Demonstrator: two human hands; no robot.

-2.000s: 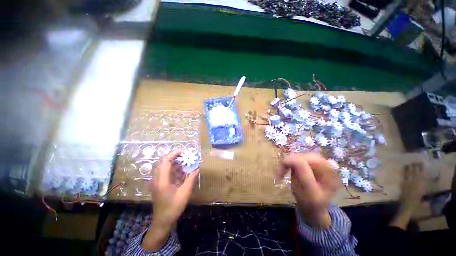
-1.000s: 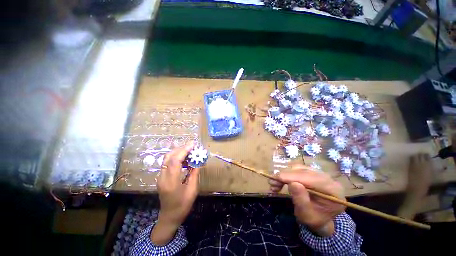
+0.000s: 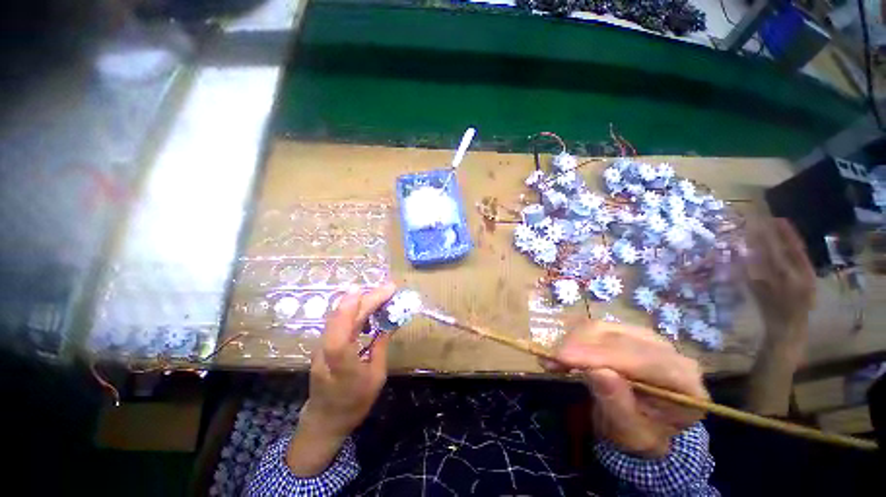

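Observation:
My left hand (image 3: 348,364) holds a small motor (image 3: 399,309) with a white toothed face between thumb and fingers, above the bench's front part. My right hand (image 3: 636,379) grips a long thin wooden brush (image 3: 505,340). The brush tip is at the right edge of the motor's white face; whether it touches is blurred. A blue tub (image 3: 434,247) with white paste (image 3: 428,206) stands behind, a white-handled spatula (image 3: 463,148) leaning in it.
A large heap of motors (image 3: 646,228) lies right. Another person's hand (image 3: 777,281) is at its right edge, near a black box (image 3: 826,209). A clear blister tray (image 3: 316,262) lies left of the tub. More units (image 3: 151,340) lie at far left. A green surface (image 3: 544,87) runs behind.
My right hand first appears without a visible brush, then holds it with the tip left of it. The tip has moved to the motor. The other person's hand has reached toward the heap.

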